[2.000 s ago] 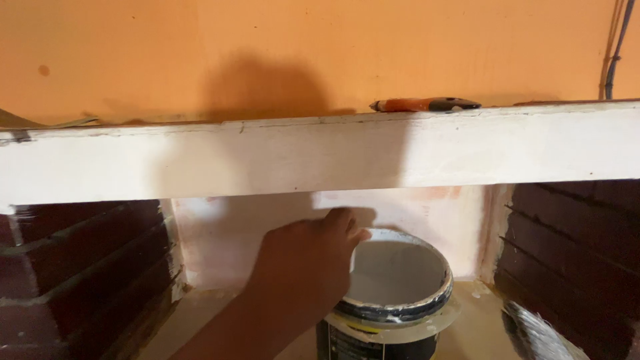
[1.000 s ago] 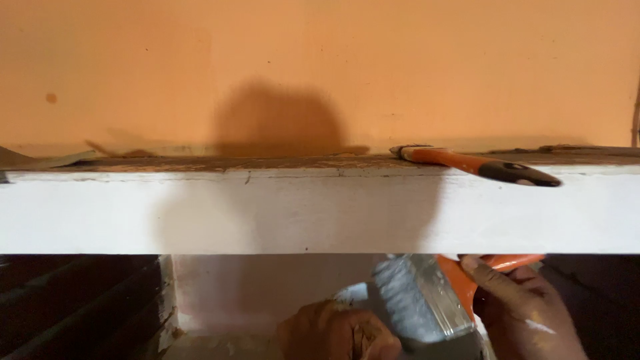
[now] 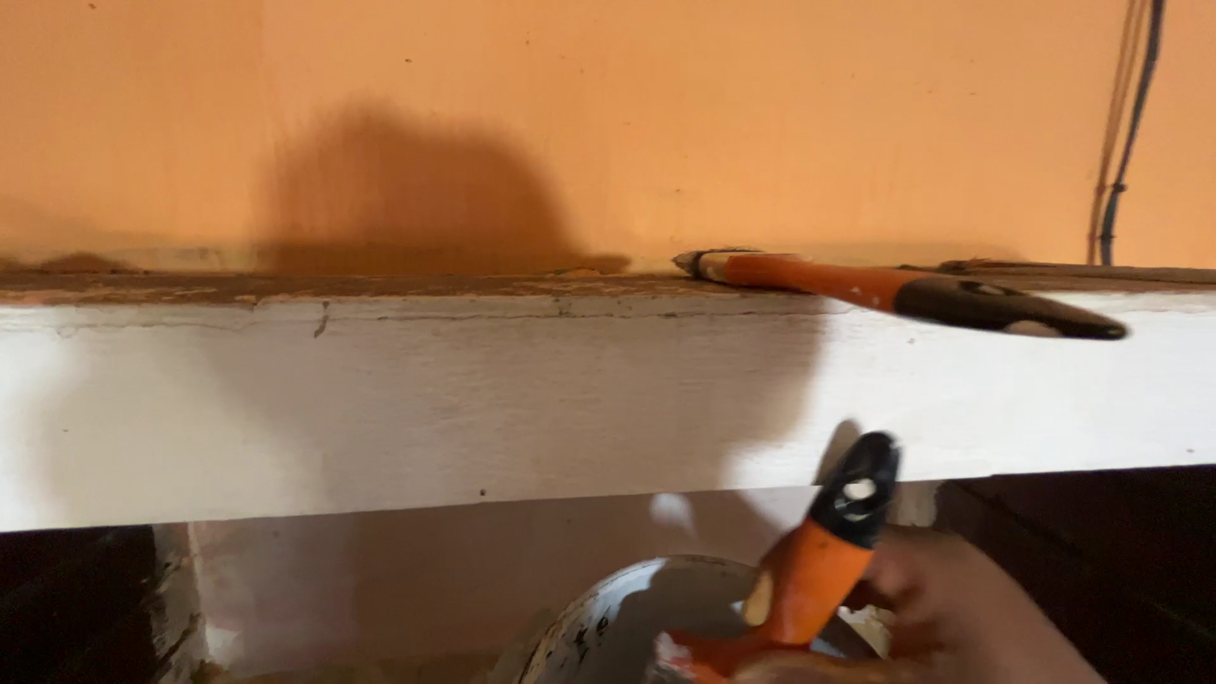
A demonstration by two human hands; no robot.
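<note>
My right hand, blurred at the lower right, grips a paintbrush with an orange handle and a black tip. The handle slants upward, and its bristles are mostly cut off at the bottom edge. Behind and below the brush is the open paint bucket, with its rim partly in view. A second brush, orange and black, lies on the ledge above, its handle end jutting past the front edge. My left hand is not in view.
The white-painted front board of a ledge spans the view above the bucket. Behind it rises an orange wall with a dark cable at the right. Dark side walls flank the recess below.
The brush, held bristles leftward near both hands a second ago, now has its handle pointing up over the bucket. My left hand has left the view.
</note>
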